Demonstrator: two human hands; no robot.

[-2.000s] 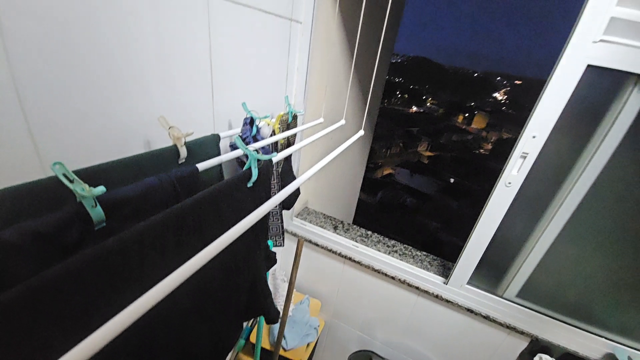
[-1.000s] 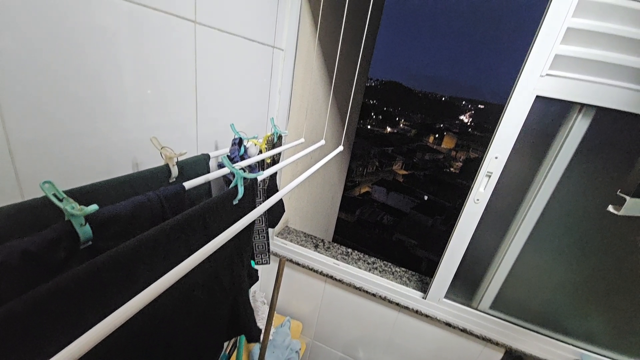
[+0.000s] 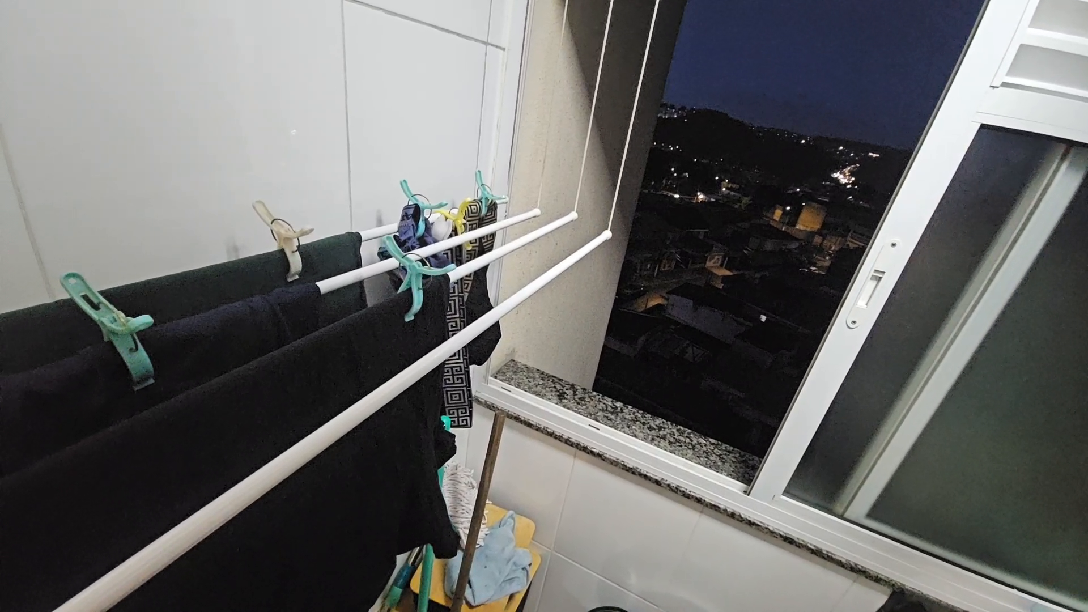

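Neither my left hand nor my right hand is in view. Dark garments hang over the white rods of a clothes-drying rack [image 3: 365, 408] at the left. A teal clothespin [image 3: 414, 270] grips the black garment [image 3: 255, 459] on a middle rod, while another teal clothespin [image 3: 115, 327] sits on the dark cloth at the far left. One beige clothespin [image 3: 285, 238] holds the dark green cloth [image 3: 191, 272] by the wall. Toward the rods' far ends hang small items, among them a strip with a Greek key pattern [image 3: 457, 374], with teal and yellow clothespins around them.
A sliding window [image 3: 867, 280] stands partly open at the right, above a granite sill [image 3: 629, 416]. Below the rack, a light blue cloth [image 3: 493, 565] lies on a yellow surface [image 3: 520, 531], beside a slim brown pole [image 3: 478, 510]. Cords rise from the rods' ends.
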